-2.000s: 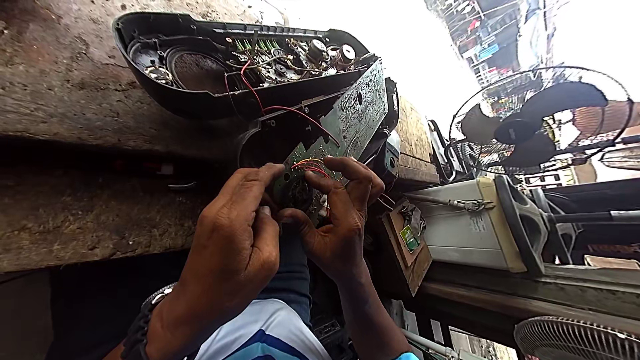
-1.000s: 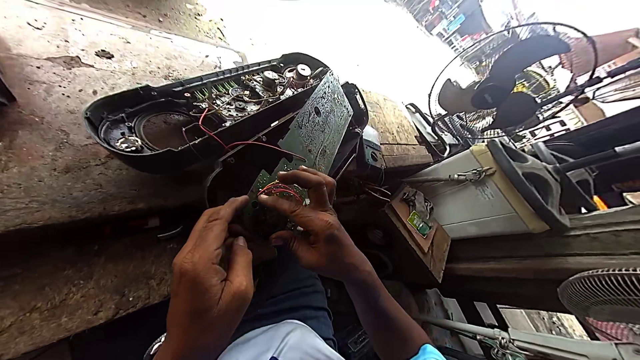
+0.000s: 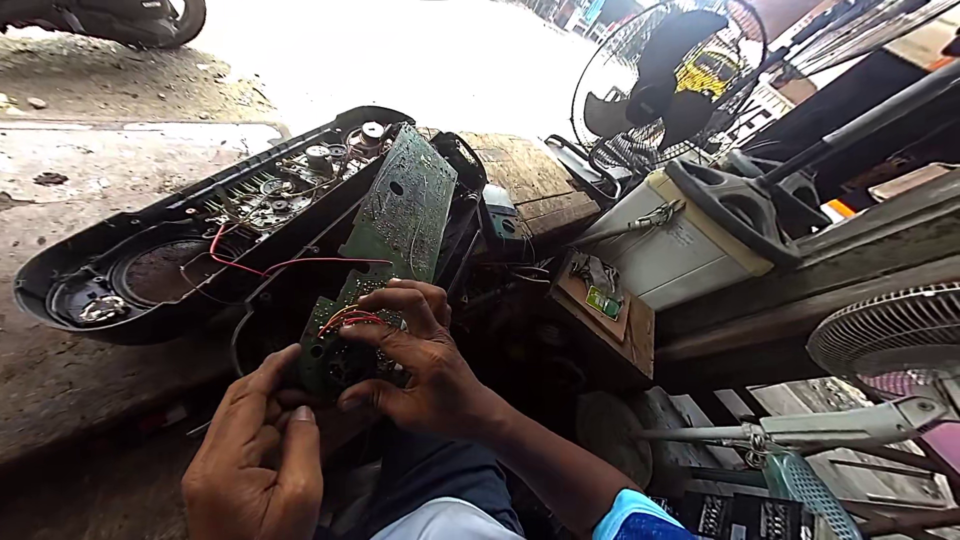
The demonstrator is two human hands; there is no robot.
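A green circuit board (image 3: 405, 214) with dense solder joints slants down from the opened casing toward me. My right hand (image 3: 420, 360) grips the board's near end, its fingers beside several red and yellow wires (image 3: 352, 319). My left hand (image 3: 262, 442) supports the board's lower left edge with its fingertips; the thumb's contact is unclear. Behind lies a black plastic casing half (image 3: 180, 225) holding a round speaker (image 3: 169, 271) and a cassette mechanism (image 3: 300, 180). A red wire (image 3: 322, 260) runs from that casing to the board. Another black casing part (image 3: 262, 330) sits under the board.
The casing rests on a worn wooden bench (image 3: 67, 382). To the right are a wooden box (image 3: 637, 337) with a small green packet on it, a white and grey container (image 3: 667, 247), a black-bladed fan (image 3: 660, 97) and a second fan (image 3: 892, 330). A motorcycle wheel shows at top left.
The view has shifted a little. My right hand remains at the wires and the board's near end. My left hand's fingers are more extended than two seconds ago.
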